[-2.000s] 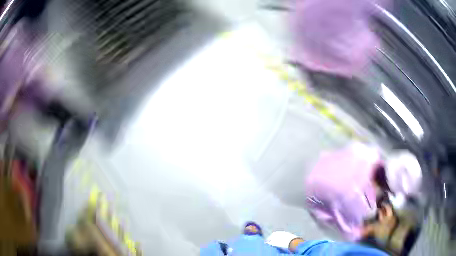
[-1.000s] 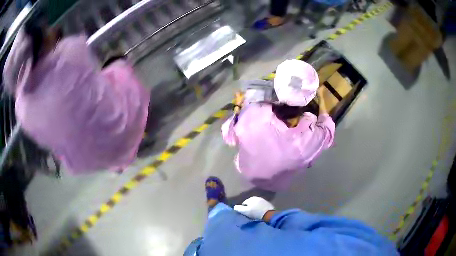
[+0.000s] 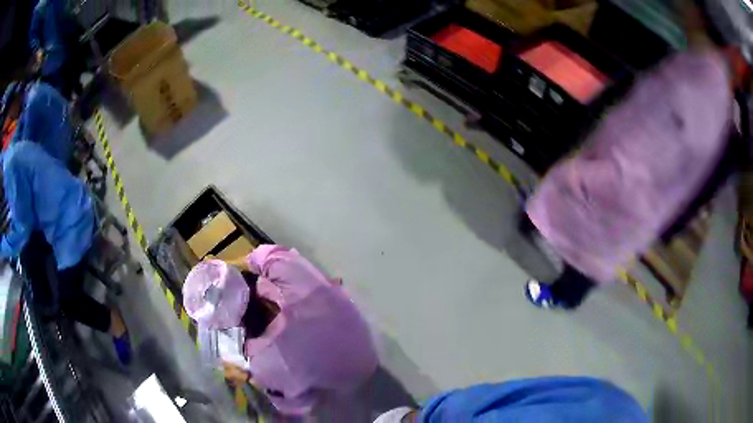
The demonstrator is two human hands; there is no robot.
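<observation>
One gloved hand of mine (image 3: 395, 415) shows only as a small white patch at the bottom edge, beside my blue sleeve; I take it as my right hand, and its fingers are cut off. My left hand is out of the picture. Nearest in front of me, a person in a pink smock and pink cap (image 3: 310, 339) bends over a black parts tote (image 3: 256, 225) on the floor. Small brown boxes (image 3: 212, 235) and clear bags lie in the tote. The person holds a pale, flat stack (image 3: 223, 345) at the tote's near side.
A large brown carton (image 3: 161, 87) stands at the upper left. People in blue smocks (image 3: 54, 206) are at the left by the conveyor (image 3: 37, 355). Black stacking trays with red contents (image 3: 565, 73) stand at the upper right. Another person in pink (image 3: 640, 165) leans near a wooden pallet (image 3: 681, 256).
My view has swung right. The bending person and tote now lie further left. The black trays and a pink-smocked person at right have come into view. My gloved hand has slipped mostly below the edge.
</observation>
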